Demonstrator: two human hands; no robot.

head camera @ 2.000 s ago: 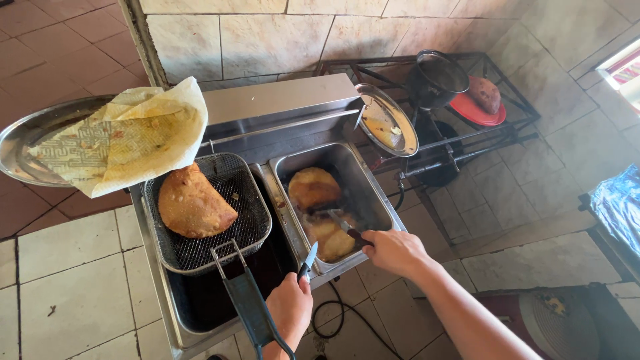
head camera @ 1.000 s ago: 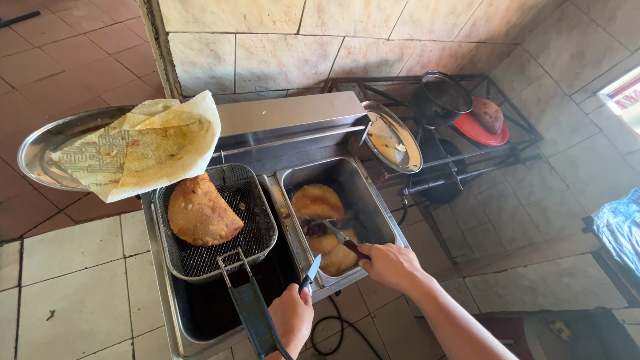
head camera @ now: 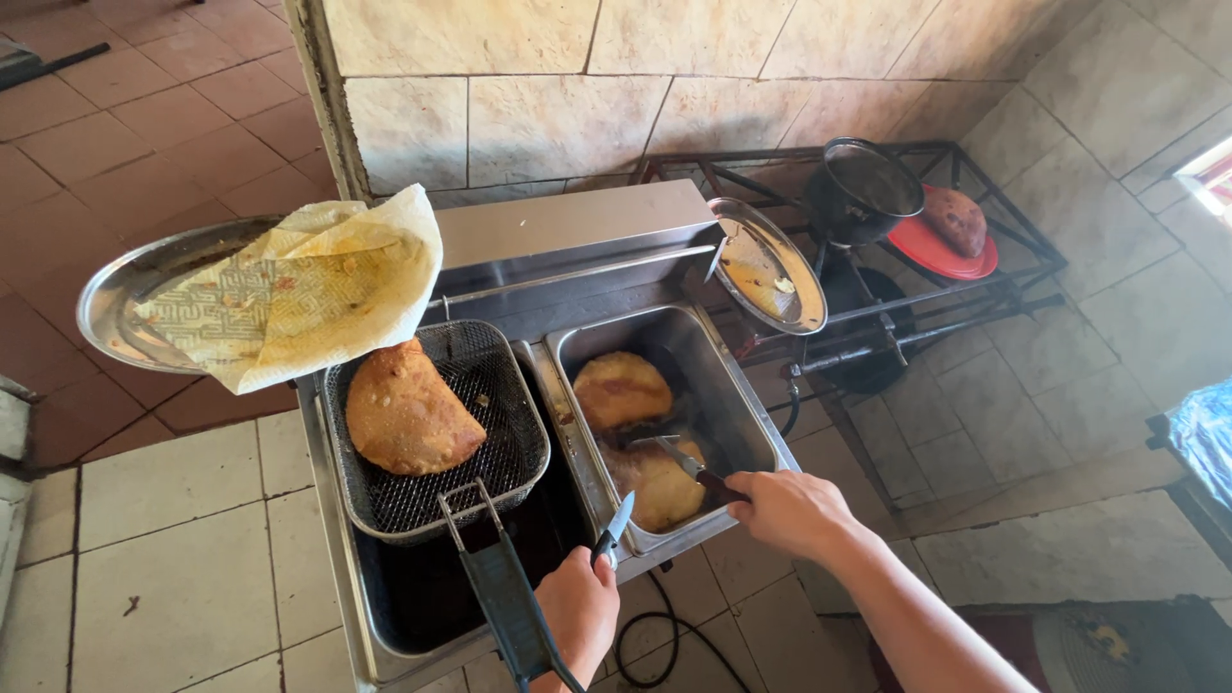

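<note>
My left hand [head camera: 577, 606] grips a small knife [head camera: 614, 529] with its blade pointing up, beside the dark handle of the fryer basket [head camera: 438, 520]. A browned half-moon turnover [head camera: 409, 414] lies in that wire basket. My right hand [head camera: 794, 510] holds a dark-handled metal utensil [head camera: 688, 464] over the right fryer well [head camera: 741, 414]; its tip is at the lower pastries, and its exact kind is unclear. In the well lie an upper pastry [head camera: 623, 390] and a paler lower one [head camera: 664, 486], partly in dark oil.
An oval metal tray with an oily paper towel [head camera: 318, 289] is at the left of the fryer [head camera: 577, 217]. Behind the well stands another oval tray [head camera: 770, 274]. A burner frame [head camera: 1001, 226] carries a black pot [head camera: 861, 197] and a red plate [head camera: 938, 252] with a browned pastry [head camera: 955, 221].
The utensil in my right hand has shifted among the lower pastries, which lie differently now. My left hand keeps the knife near the basket handle.
</note>
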